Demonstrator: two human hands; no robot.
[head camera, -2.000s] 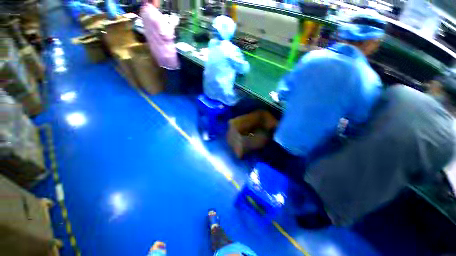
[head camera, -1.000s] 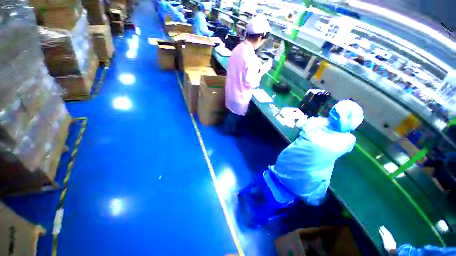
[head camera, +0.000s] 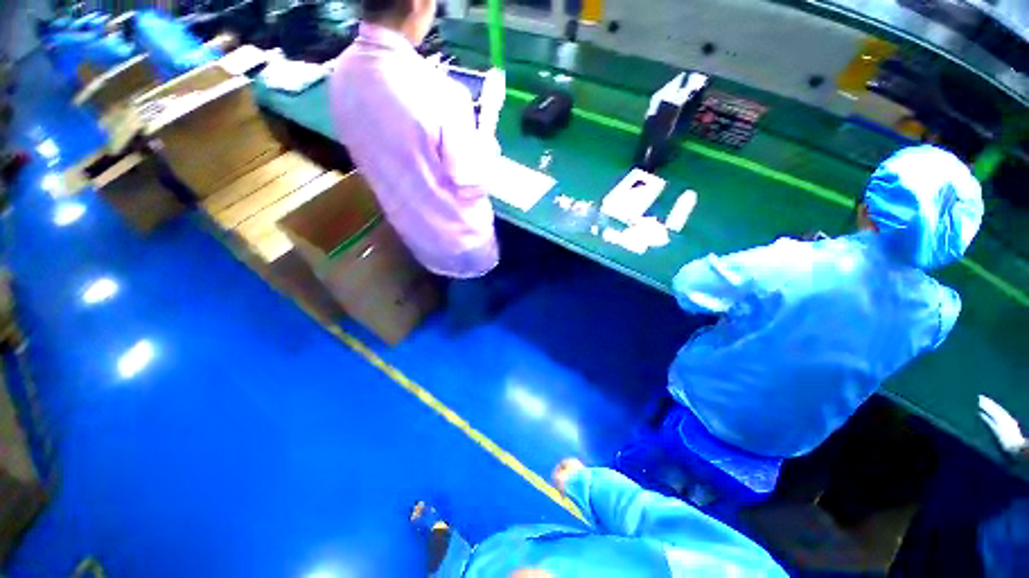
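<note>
My right hand (head camera: 569, 470) shows small at the lower middle, at the end of a light blue sleeve, over the yellow floor line. No object shows in it, and its finger pose is too blurred to tell. A small skin-toned patch at the bottom edge may be part of my left hand; I cannot tell. A foot (head camera: 425, 518) shows left of my sleeve. A blue stool (head camera: 722, 457) stands right of my right hand, under a seated person in blue (head camera: 807, 339). An open brown carton (head camera: 378, 277) stands farther ahead, beside a standing person in pink (head camera: 412, 147).
A green bench (head camera: 598, 254) runs along the right, holding white pieces (head camera: 634, 198) and a dark boxy device (head camera: 670, 119). More cartons (head camera: 214, 136) line the yellow floor line (head camera: 434, 406). Another person's hand (head camera: 1000, 425) shows at the right edge. Blue floor lies left.
The view has turned right and moved closer to the bench. The person in pink and cartons appear nearer. My right hand and sleeve have come into view; the wrapped stacks at left have mostly left it.
</note>
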